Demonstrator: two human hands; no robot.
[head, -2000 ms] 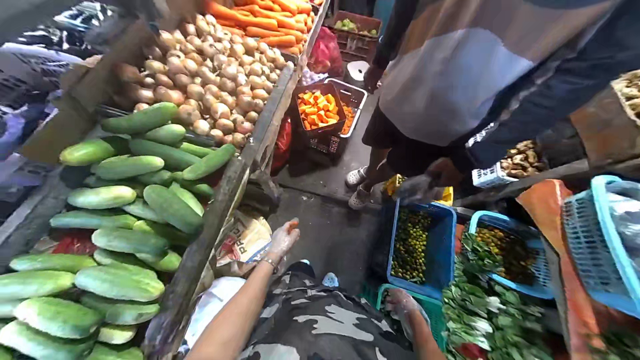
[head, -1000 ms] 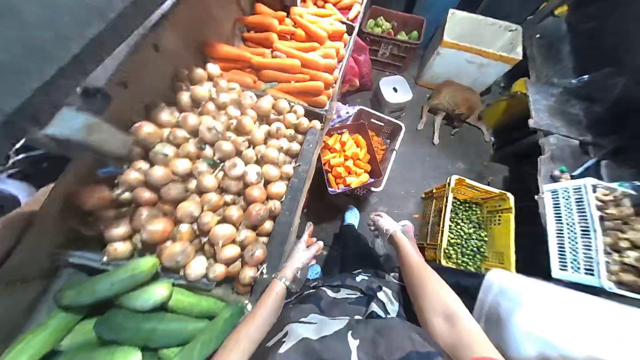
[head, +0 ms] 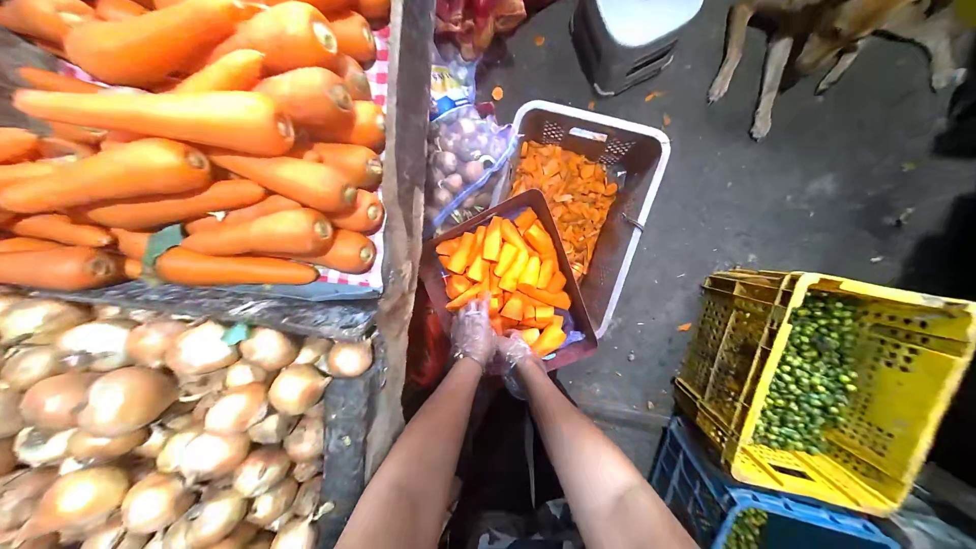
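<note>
Both of my hands wear clear plastic gloves and reach into a dark red plastic crate (head: 583, 324) of cut carrot pieces (head: 507, 263). My left hand (head: 473, 332) touches the pieces at the crate's near side; its fingertips are partly hidden among them. Beside it on the right, my right hand (head: 515, 352) lies at the near edge of the pile, fingers near the chunks. Whether either hand grips a piece is not clear. Behind this crate, a white-rimmed brown crate (head: 644, 198) holds orange carrot peelings or slices (head: 568, 194).
Whole carrots (head: 152, 175) and onions (head: 152, 427) fill the wooden stall at left. A mesh bag of bulbs (head: 457, 156) stands by the crates. At right are a yellow crate (head: 907, 427) of small green fruits and a blue crate (head: 801, 511). A dog (head: 831, 38) and a stool (head: 633, 34) are at the top.
Both hands have moved forward to the carrot pieces in the dark red crate; one second ago they were short of it. The view has moved much closer to the crates.
</note>
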